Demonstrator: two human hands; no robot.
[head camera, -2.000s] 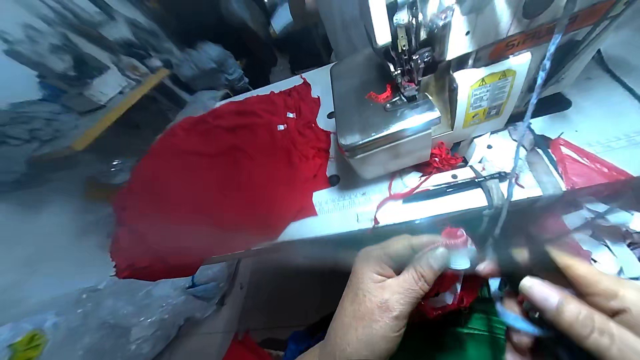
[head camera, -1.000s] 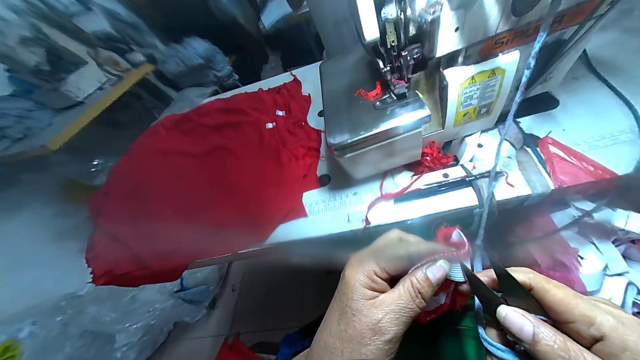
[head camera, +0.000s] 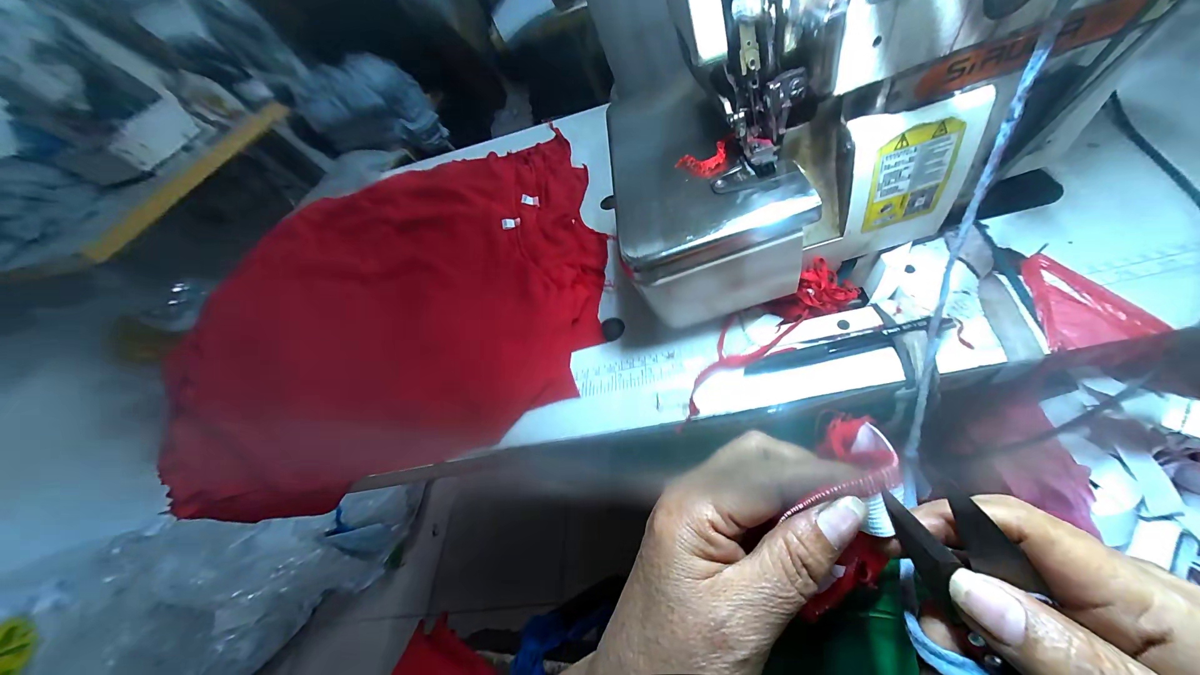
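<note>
My left hand (head camera: 741, 553) pinches a red fabric piece (head camera: 848, 483) with a stitched edge and a white label (head camera: 877, 518) between thumb and fingers. Right beside it, my right hand (head camera: 1059, 591) holds dark thread snips (head camera: 947, 553), blades apart, one tip close to the label. A blue-grey cord (head camera: 975, 202) hangs down to the snips. Red garment pieces (head camera: 394, 319) with two small white labels lie on the table left of a sewing machine (head camera: 717, 216). A red scrap (head camera: 705, 161) sits at the machine's needle area.
Red thread trimmings (head camera: 820, 291) lie at the machine's base. The table edge (head camera: 656, 427) runs between the machine and my hands. A red plastic bag (head camera: 1083, 305) is at the right, with white scraps (head camera: 1139, 469) below. Clear plastic (head camera: 216, 581) lies lower left.
The snips, blurred two seconds ago, now show plainly with spread blades beside the label. My left hand keeps its pinch on the red fabric. The red pieces on the table stay put.
</note>
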